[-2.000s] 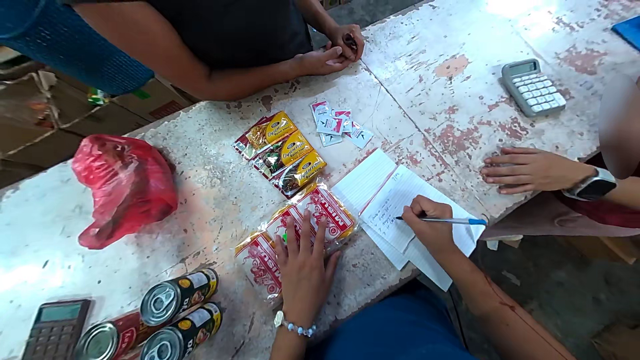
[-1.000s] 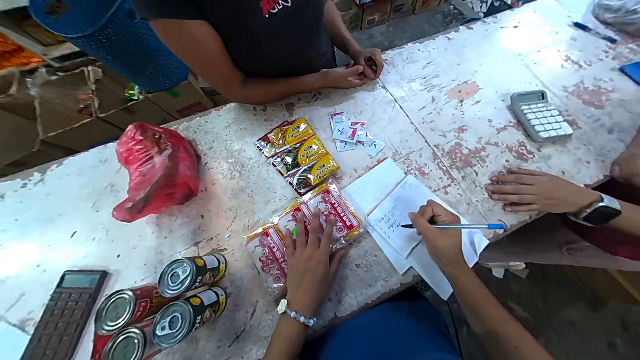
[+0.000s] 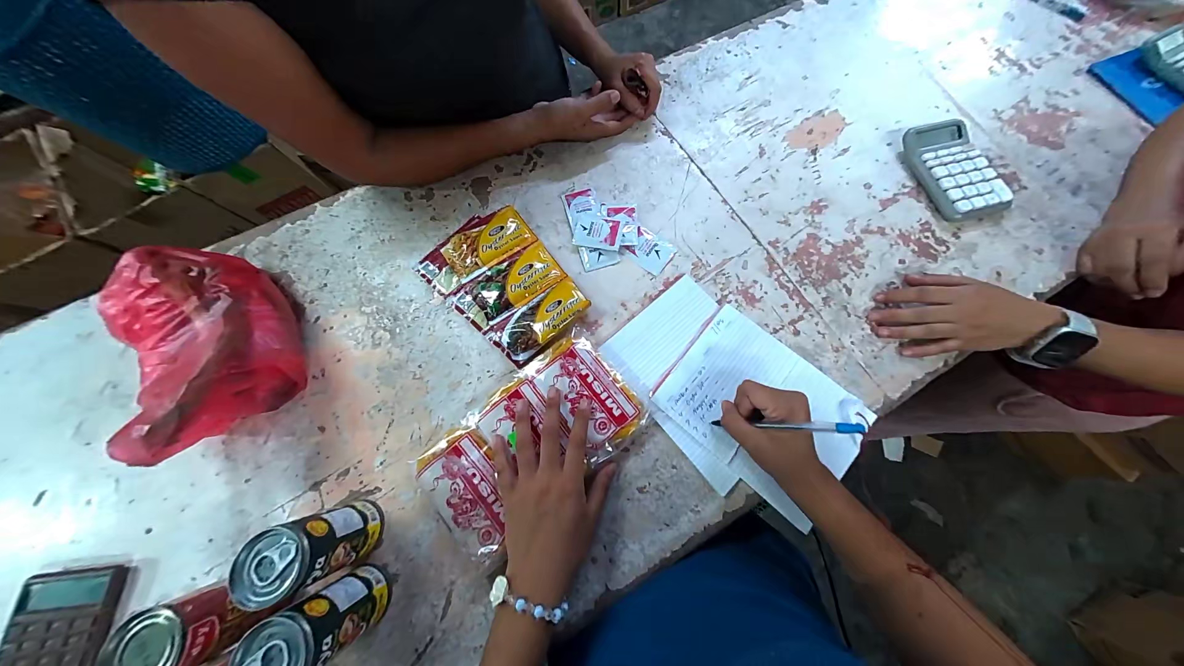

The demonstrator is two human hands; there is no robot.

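My left hand, with a beaded bracelet at its wrist, lies flat with fingers spread on several clear-wrapped noodle packs printed in red and white. In my right hand is a blue-capped pen, its tip on a lined sheet of paper that bears handwriting. More lined paper lies under and beside that sheet. Just above the noodle packs, yellow and dark oyster sauce sachets form a row. Small white and pink sachets lie in a loose cluster farther up.
On the worn painted table are a red plastic bag, several food cans, a dark calculator and a grey calculator. A person's clasped hands rest at the far edge. Another person's watch-wearing hand lies flat at the right.
At the right, another person's hand has come into view above the watch-wearing hand. My left hand stays on the noodle packs and my right hand stays at the paper with the pen.
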